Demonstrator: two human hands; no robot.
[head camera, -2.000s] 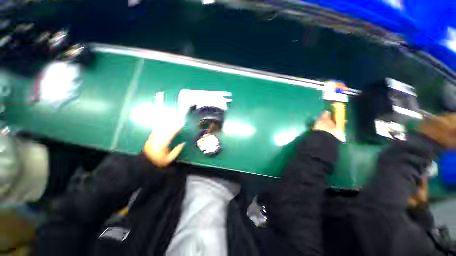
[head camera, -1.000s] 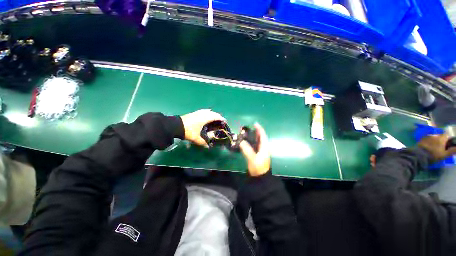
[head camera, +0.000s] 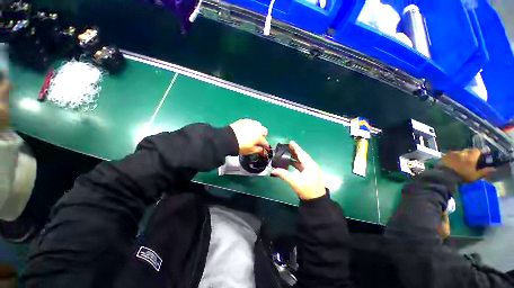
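Observation:
My left hand (head camera: 249, 135) holds a round black housing cup (head camera: 255, 161) from above; its open side faces up and shows some reddish wire inside. A white bracket (head camera: 231, 167) shows under and left of the cup, over the green bench. My right hand (head camera: 305, 175) grips a smaller dark round camera head (head camera: 283, 156) just right of the cup. The two black parts are close together; whether they touch is hard to tell. The fingertips of my left hand are at the cup's upper rim.
A yellow tube (head camera: 360, 156) lies below a blue-white-orange block (head camera: 360, 127). A black fixture (head camera: 401, 147) stands right, beside a neighbour's hand (head camera: 465, 164) and blue bin (head camera: 480, 203). White ties (head camera: 75, 85) and black modules (head camera: 35, 44) are left. Blue bins (head camera: 394, 42) hang above.
My hands came off the bench and the tube, then took the black parts. Since the last frame the parts have come closer together, and the white bracket shows below the cup.

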